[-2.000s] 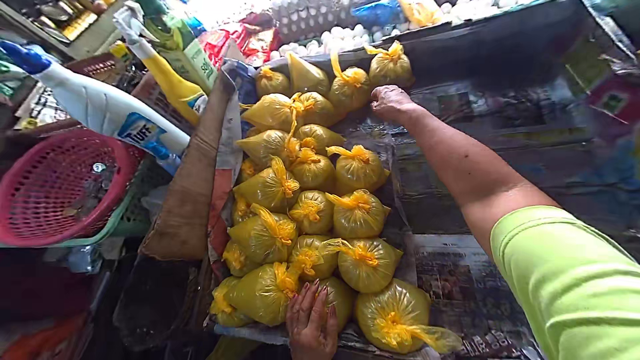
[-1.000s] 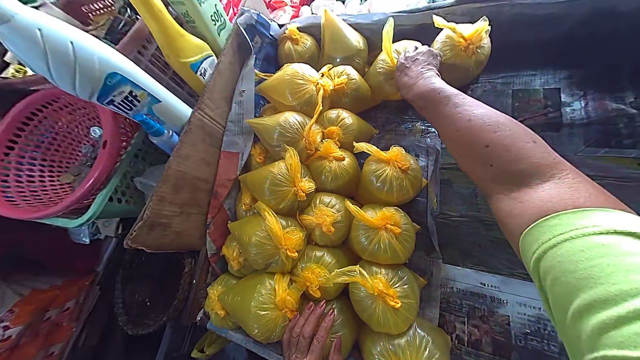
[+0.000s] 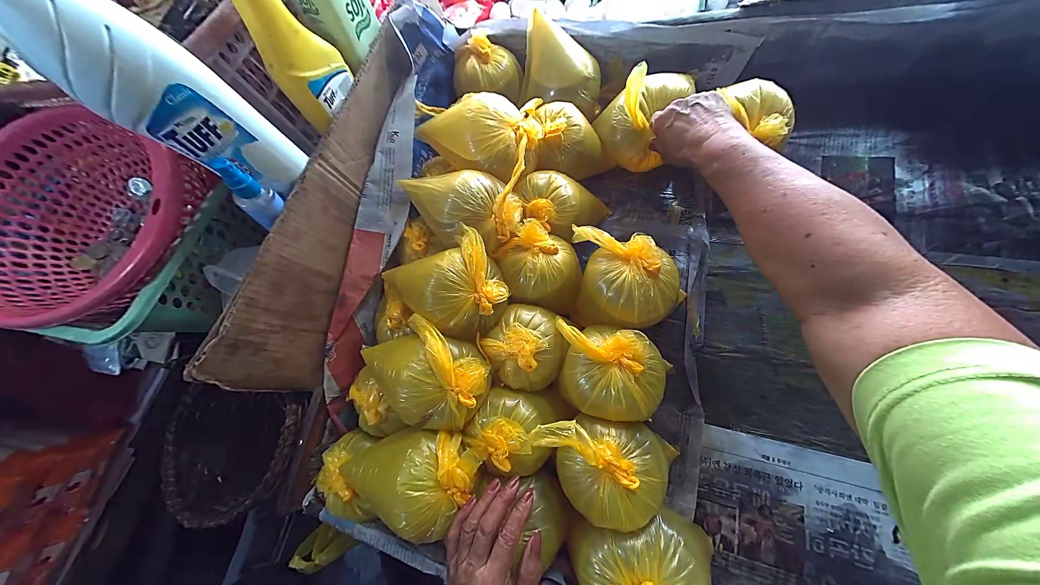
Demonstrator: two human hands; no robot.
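Several tied yellow plastic bags (image 3: 621, 370), bulging with their contents, lie in rows on newspaper. Toward the far right of the rows, my right hand (image 3: 691, 126) has its fingers closed on the knotted top of a yellow bag (image 3: 630, 122). Another tied bag (image 3: 760, 110) sits just beyond that wrist. My left hand (image 3: 496, 532) rests with fingers spread against a bag at the near end (image 3: 548, 512), beside a larger pointed bag (image 3: 410, 483). Its palm is partly cut off by the lower edge.
A cardboard flap (image 3: 301, 268) stands along the left side. Past it are a pink plastic basket (image 3: 154, 236) with coins, a green basket (image 3: 183, 288), a white cleaner bottle (image 3: 146, 81) and a yellow bottle (image 3: 301, 61). Printed newspaper (image 3: 780, 487) covers the surface at right.
The view has moved closer to the bags. My right hand has gone from beside the far right bag to the top of the bag left of it. My left hand stays at the near end.
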